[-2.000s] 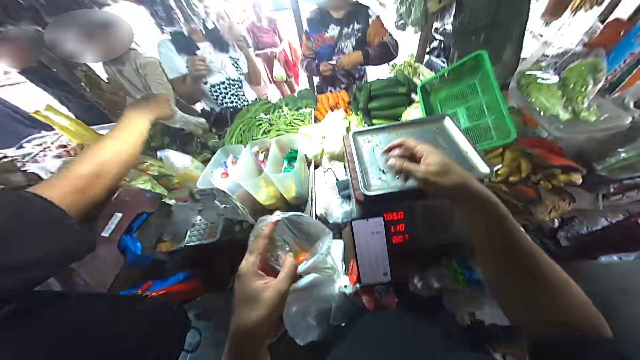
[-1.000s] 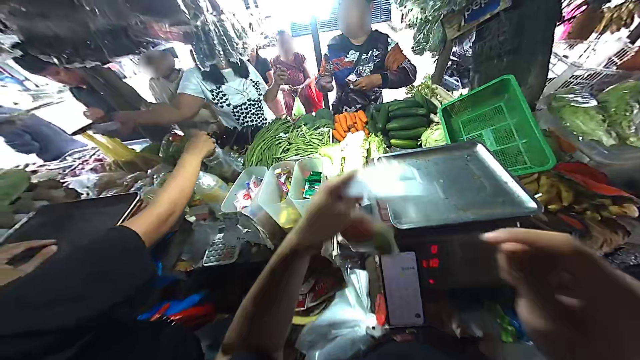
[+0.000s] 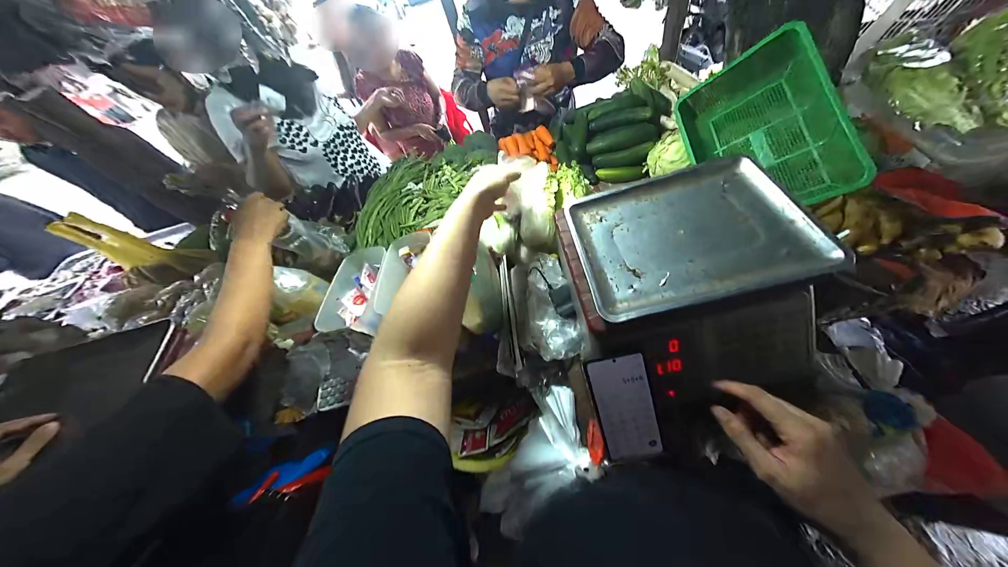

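Observation:
My left hand (image 3: 490, 193) is stretched far forward over the napa cabbage (image 3: 537, 206), its fingers apart with nothing seen in them. Down at the right, my right hand (image 3: 780, 445) hovers at the front of a digital scale (image 3: 736, 335), thumb and forefinger spread and empty. The scale carries a metal tray (image 3: 701, 232) that holds only small scraps. A smartphone (image 3: 624, 405) showing a calculator leans against the scale's front, left of its red digits. Clear plastic bags (image 3: 543, 453) hang below the phone.
Green beans (image 3: 405, 197), carrots (image 3: 529, 144) and cucumbers (image 3: 622, 134) lie behind a plastic container (image 3: 350, 291). A green crate (image 3: 776, 118) tilts behind the tray. A co-worker's arm (image 3: 244, 291) reaches in at left. Several people stand across the stall, one handling something small (image 3: 526, 83).
My left hand has moved forward from beside the scale, over the vegetables. Two seconds ago it held a clear bag with something orange-red inside, and my right hand was over the tray.

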